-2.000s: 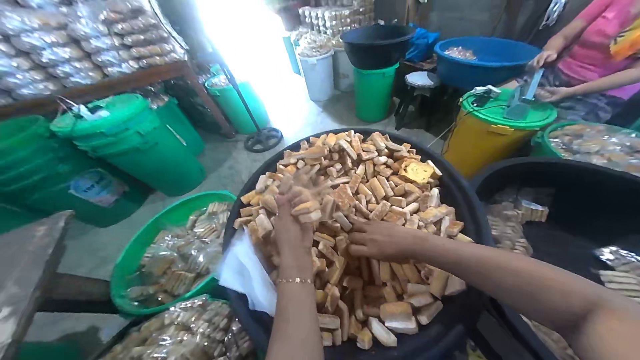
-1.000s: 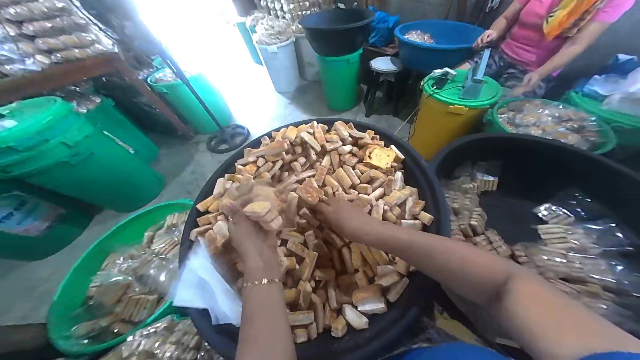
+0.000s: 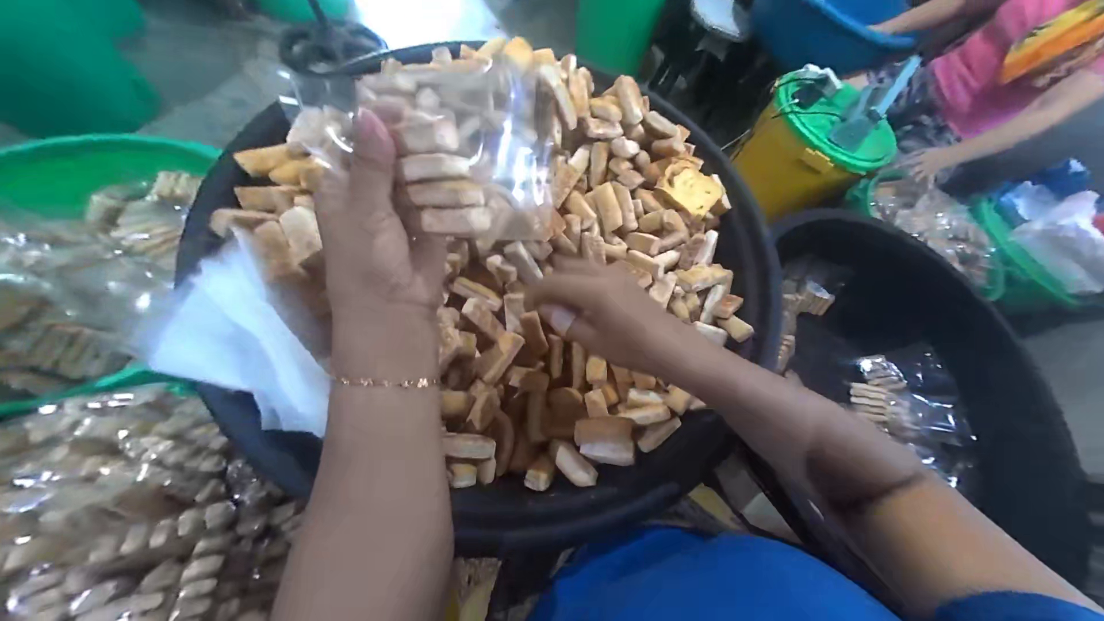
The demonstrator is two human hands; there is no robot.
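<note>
A round black tub [image 3: 759,285] is heaped with toasted bread pieces [image 3: 492,354]. Above its left part my left hand [image 3: 375,207] holds a clear plastic bag [image 3: 509,147] with several stacked bread pieces inside. Right of that hand, low over the heap, is my right hand [image 3: 595,302], its fingers bent and touching the pieces; whether it grips one cannot be told. White sheets [image 3: 250,336] lie over the tub's left rim. One flat yellow bread piece [image 3: 690,188] rests on the heap's right side.
Filled clear bags [image 3: 138,517] lie at the lower left, beside a green basin [image 3: 103,147]. A second black tub [image 3: 1018,379] with bagged bread stands right. Behind it are a yellow bucket with a green lid [image 3: 871,142] and a co-worker's arm [image 3: 1018,129].
My left hand now holds up a clear bag with bread pieces, over the tub's left part. The view has come closer to the tub.
</note>
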